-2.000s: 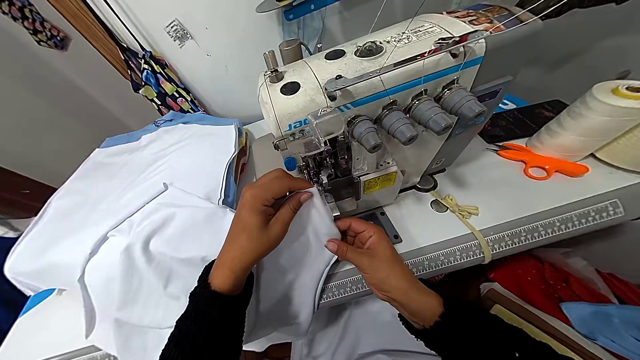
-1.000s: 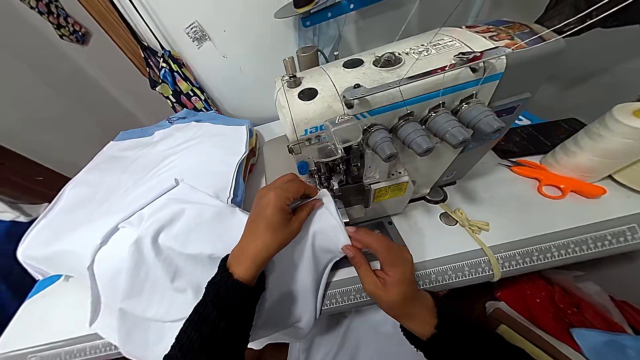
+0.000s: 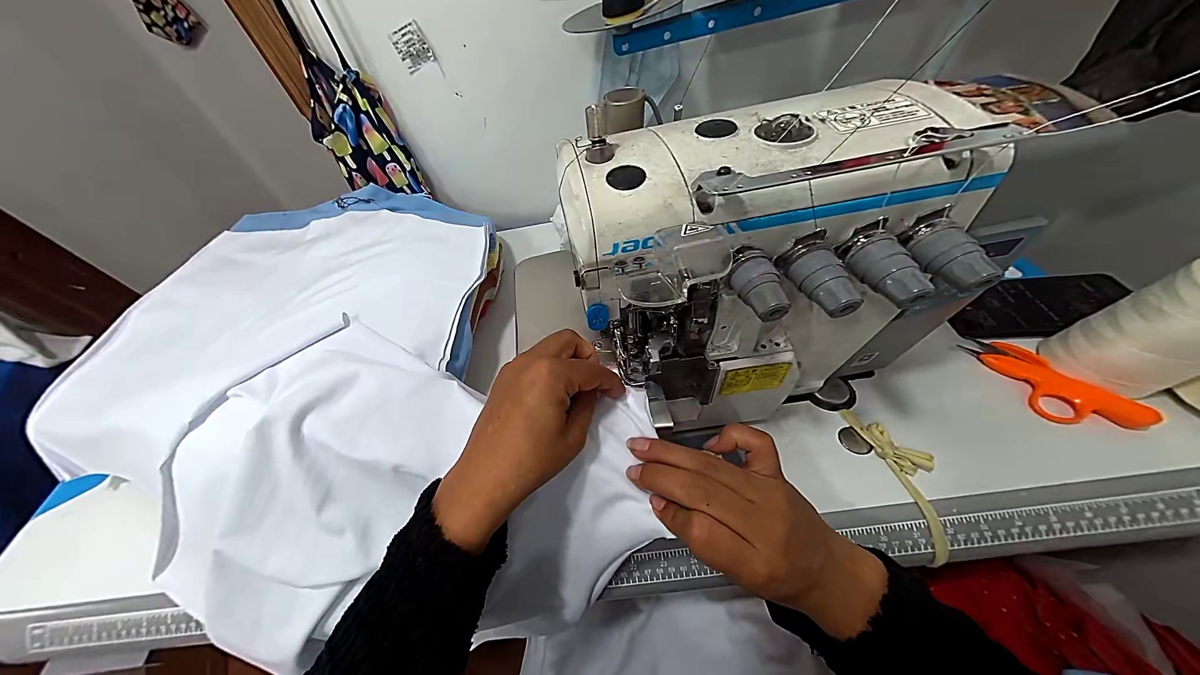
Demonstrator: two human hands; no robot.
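Note:
A white overlock sewing machine (image 3: 797, 187) with a blue stripe stands on the table. White fabric (image 3: 572, 525) runs from its presser foot area over the table's front edge. My left hand (image 3: 530, 422) pinches the fabric between thumb and forefinger just in front of the needle area. To the right, my right hand (image 3: 731, 506) lies on the fabric's edge, its fingers extended and fairly close together; the thumb is partly hidden. More white cloth (image 3: 309, 469) lies loosely bunched to the left of my left hand.
Stacked white and light blue fabric pieces (image 3: 281, 272) lie at the left. On the right are orange thread snips (image 3: 1078, 384), a thread cone (image 3: 1134, 328), a dark phone-like object (image 3: 1041, 305) and a tied yellowish strip (image 3: 900, 455). A measuring tape (image 3: 1059, 516) runs along the table's front edge.
My right hand's fingers have gone from pinching the fabric's edge to lying extended over it. My left hand still pinches the fabric by the needle area. The view has shifted somewhat.

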